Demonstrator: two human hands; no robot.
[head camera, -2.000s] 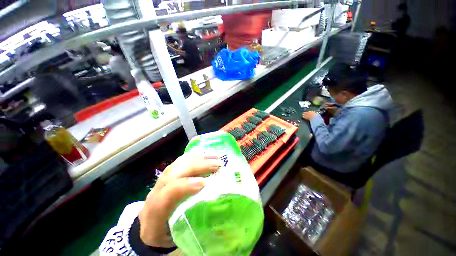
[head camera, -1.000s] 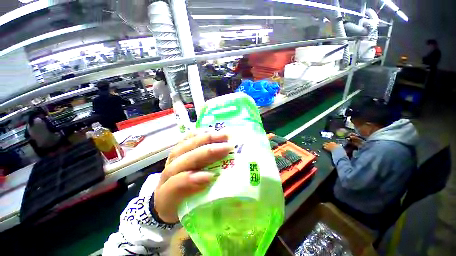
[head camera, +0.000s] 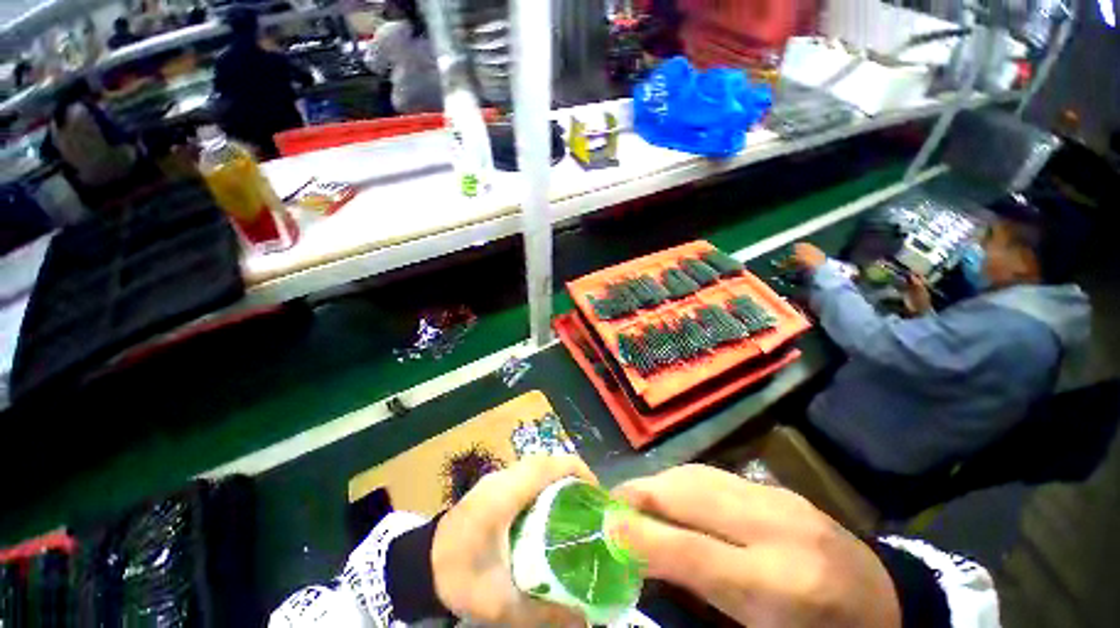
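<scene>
A green-tinted drink bottle (head camera: 567, 555) with a white label is low in front of me, its narrow green part towards the camera. My left hand (head camera: 485, 546) is wrapped around its left side. My right hand (head camera: 755, 546) has its fingers together against the right side of the same part. Whether a cap is between these fingertips is hidden. Just beyond the hands, a brown work board (head camera: 405, 472) carries a dark wire pile (head camera: 467, 470) and small boards (head camera: 538, 436).
Stacked orange-red trays (head camera: 669, 395) holding rows of dark boards stand beyond my right hand. A person (head camera: 946, 368) in a grey-blue hoodie sits at right. Black trays (head camera: 154, 558) lie lower left. The white shelf (head camera: 381, 227) holds a yellow drink bottle (head camera: 246, 190) and blue bag (head camera: 700, 108).
My left hand and the bottle have come down from in front of the view. The bottle's end now faces me. My right hand has come into view at the bottle. The view has tilted down.
</scene>
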